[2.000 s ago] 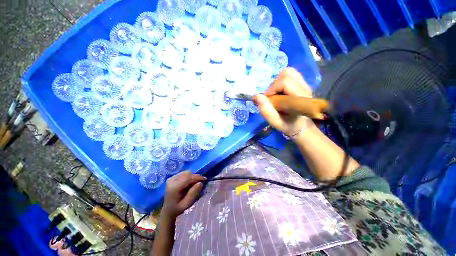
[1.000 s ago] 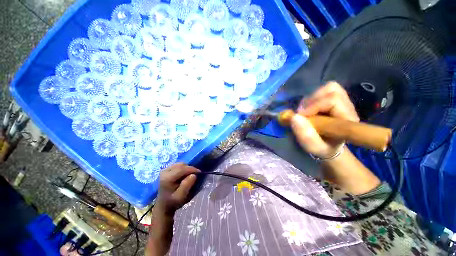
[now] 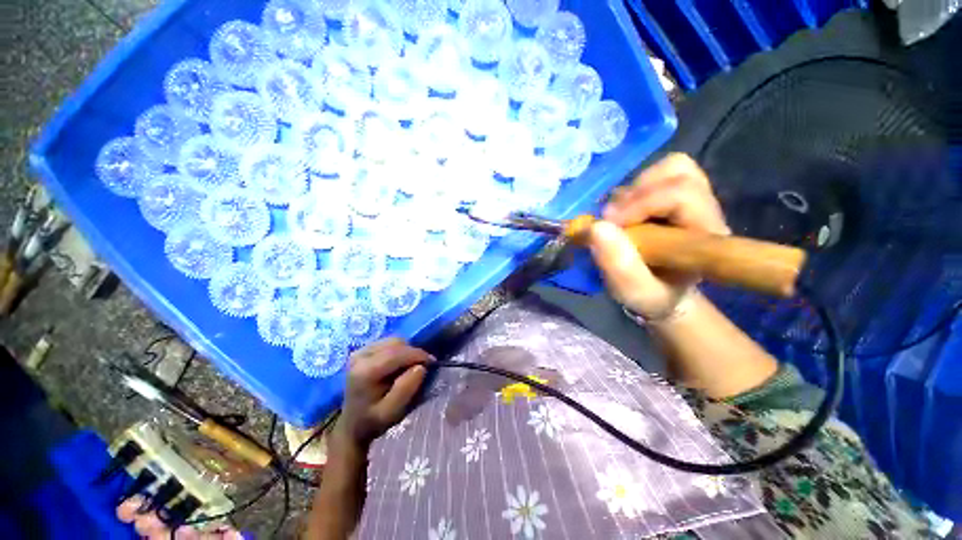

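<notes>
My right hand (image 3: 662, 237) is shut on the wooden handle of a hot iron (image 3: 717, 253). The iron's thin tip points left over the lower right part of the tray, above the clear ribbed round parts (image 3: 283, 174); glare hides whether it touches one. The parts lie in rows in a blue tray (image 3: 174, 327), washed out white in the middle. My left hand (image 3: 382, 385) is closed on the black power cord (image 3: 601, 417), at the tray's near edge above the floral apron. The cord loops to the handle's end.
A spare iron (image 3: 234, 441) lies on the speckled bench at lower left, beside a cream power strip (image 3: 174, 475) with black plugs. More tools lie at the left edge. A round black fan (image 3: 833, 200) stands at right. Ribbed blue trays (image 3: 728, 37) are at upper right.
Over two seconds the iron first drew right, clear of the parts, then came back left over the tray. The tray shifted in view. My left hand has kept the cord.
</notes>
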